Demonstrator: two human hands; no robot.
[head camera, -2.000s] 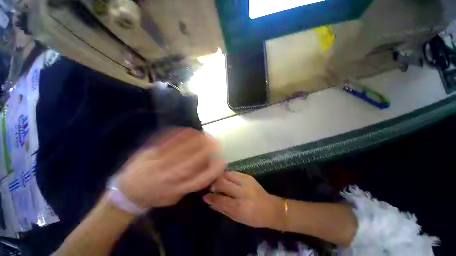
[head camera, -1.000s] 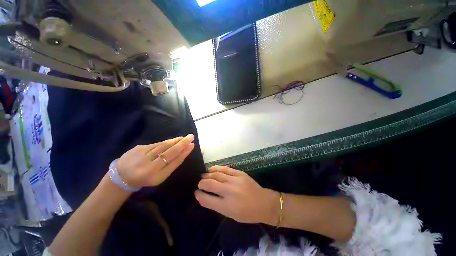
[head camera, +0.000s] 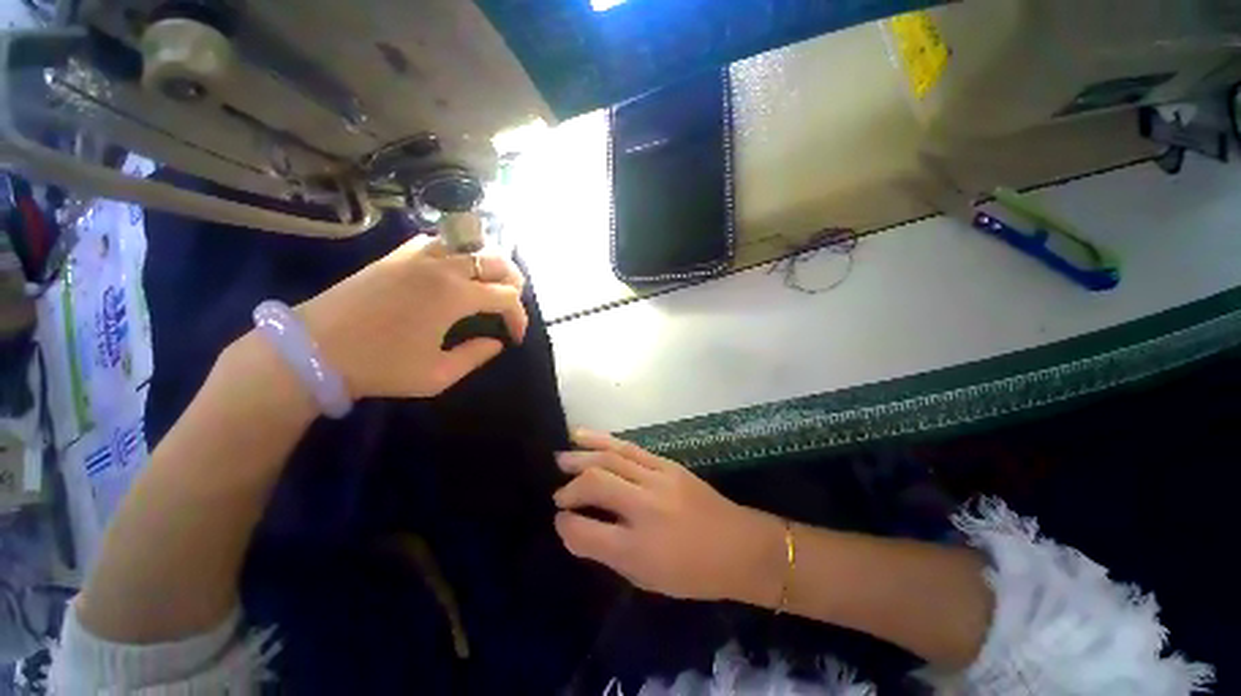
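A dark garment lies under the sewing machine head and hangs over the table's front edge. Its straight edge runs from the needle area down to my right hand. My left hand rests on the cloth just in front of the needle area, fingers bent and pointing to the edge. My right hand holds the garment's edge between thumb and fingers at the table's front edge. The presser foot and needle are hidden by my left hand and the machine head.
A smartphone lies right of the needle area. Beside it are loose thread and blue-green thread snips. The table's green edge curves across the right. Packaging sheets cover the left.
My left hand has moved up the cloth, close to the needle, and its fingers have bent. My right hand stays at the garment's edge by the table's front. The view has shifted slightly.
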